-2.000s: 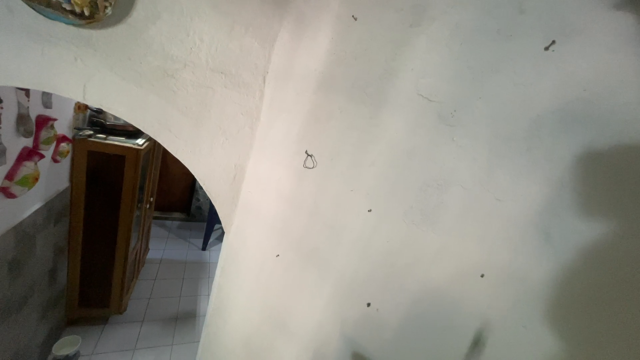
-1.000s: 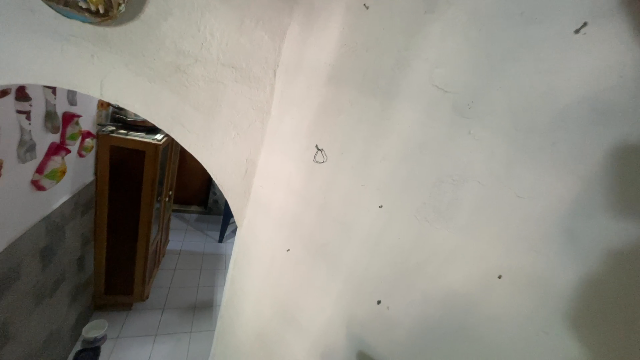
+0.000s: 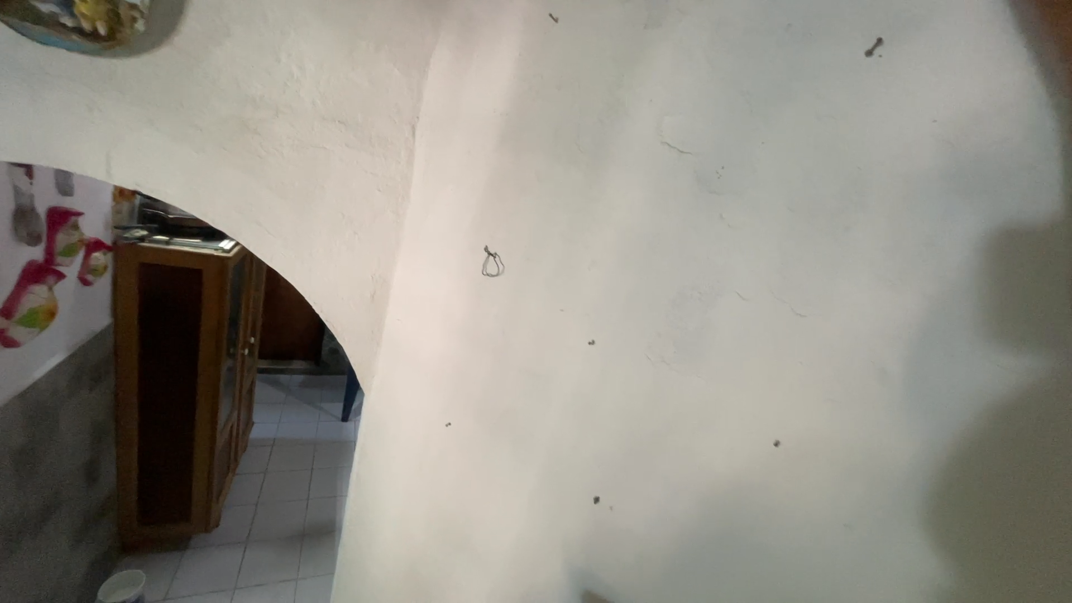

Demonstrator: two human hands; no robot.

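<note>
Neither my left hand nor my right hand shows in the head view. A pale plastered wall [image 3: 670, 377] fills the middle and right. A small loop of thin wire or string [image 3: 492, 264] hangs from a nail in it. Another nail [image 3: 873, 48] sticks out at the upper right, and several small dark nails or holes dot the wall lower down. Soft shadows lie on its right side. At the bottom edge a small brownish thing [image 3: 596, 596] just enters view; I cannot tell what it is.
An arched opening at the left shows a wooden cabinet [image 3: 172, 394] with items on top, a white tiled floor [image 3: 276, 502] and a whitish container [image 3: 123, 586]. Red and green decorations [image 3: 32, 301] are on the far wall. A decorated plaque [image 3: 88, 25] hangs at the upper left.
The view has shifted slightly. Nothing else has plainly changed.
</note>
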